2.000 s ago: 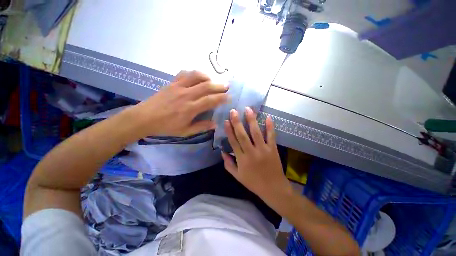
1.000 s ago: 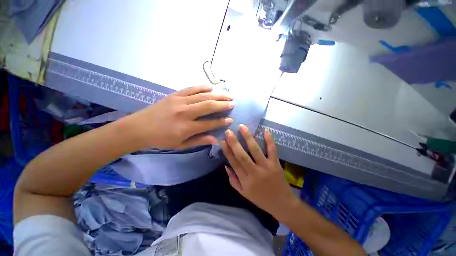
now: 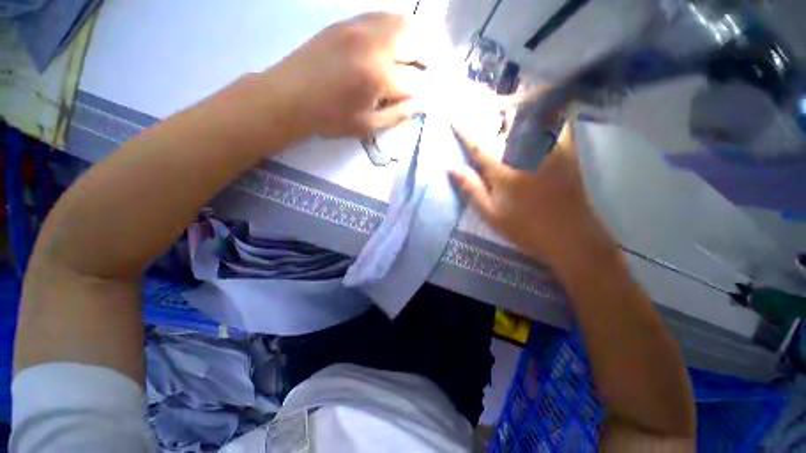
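A light grey-blue cloth strip (image 3: 433,212) runs from the bright needle area down over the table's ruled front edge. Its lower end hangs past the edge, with a folded layer along its left side. My left hand (image 3: 367,80) is at its upper left, fingers bent onto the cloth; glare hides part of the fingertips. My right hand (image 3: 530,199) is at its right, two fingertips at the strip's edge and other fingers up beside the dark cylindrical machine part (image 3: 532,137); its grip is unclear. The machine head (image 3: 654,53) is blurred.
Layered grey-blue pieces (image 3: 283,305) hang below the table edge at my lap. Loose grey cloth (image 3: 208,380) lies lower left. A blue basket (image 3: 548,389) stands below right. A green-handled tool (image 3: 778,305) lies at the table's right. More cloth (image 3: 53,26) is at upper left.
Both hands have moved up and away from the table edge toward the needle area. More of the strip now shows, its lower end hanging over the edge. The right hand has also shifted right.
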